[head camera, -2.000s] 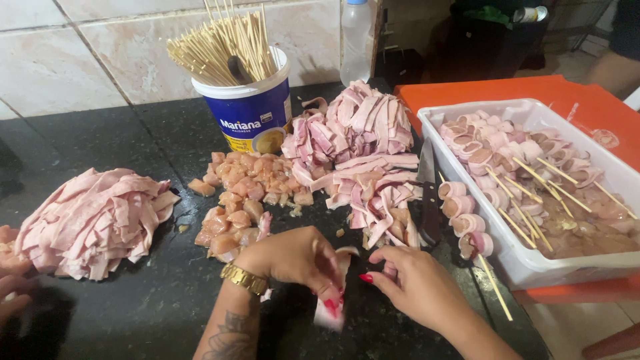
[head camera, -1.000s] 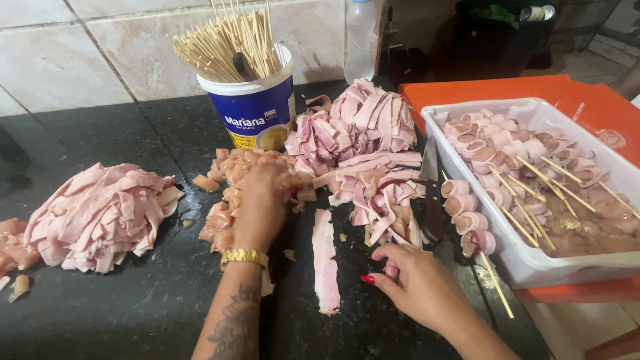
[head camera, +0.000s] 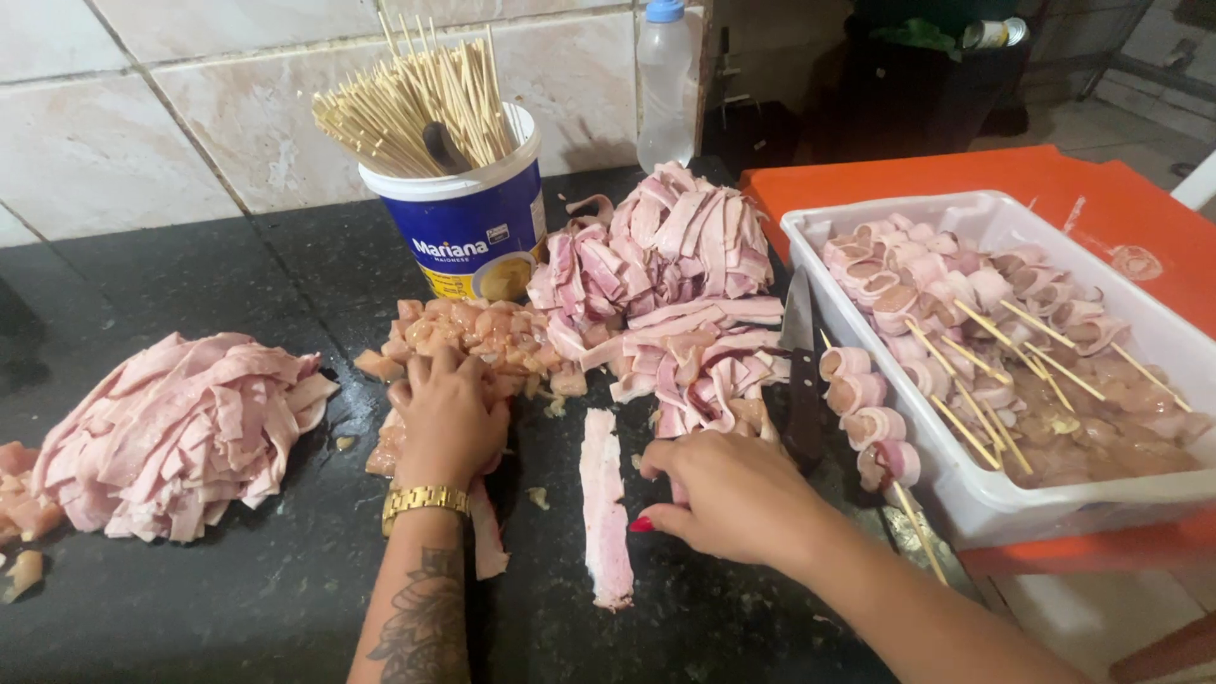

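Observation:
My left hand (head camera: 446, 418), with a gold watch band at the wrist, reaches into the pile of raw chicken cubes (head camera: 484, 332); its fingertips are partly hidden among them. A bacon strip (head camera: 606, 513) lies flat on the dark stone counter between my hands. Just right of that strip is my right hand (head camera: 712, 489), fingers bent and thumb apart, near the lower end of the loose bacon strips (head camera: 703, 361); whether it holds anything is unclear. A skewer of bacon rolls (head camera: 866, 413) rests beside the white plastic tray (head camera: 988, 518), right of a dark-handled knife (head camera: 804, 389).
A tub of wooden skewers (head camera: 456, 209) stands at the back by the tiled wall, with a plastic bottle (head camera: 665, 90) to its right. One heap of pale meat strips (head camera: 176, 427) lies at left. The tray of filled skewers sits partly on an orange surface (head camera: 912, 176).
My left hand has gone from the bacon strip to the chicken cubes. The strip it held two seconds ago now lies flat on the counter. My right hand stays in nearly the same place.

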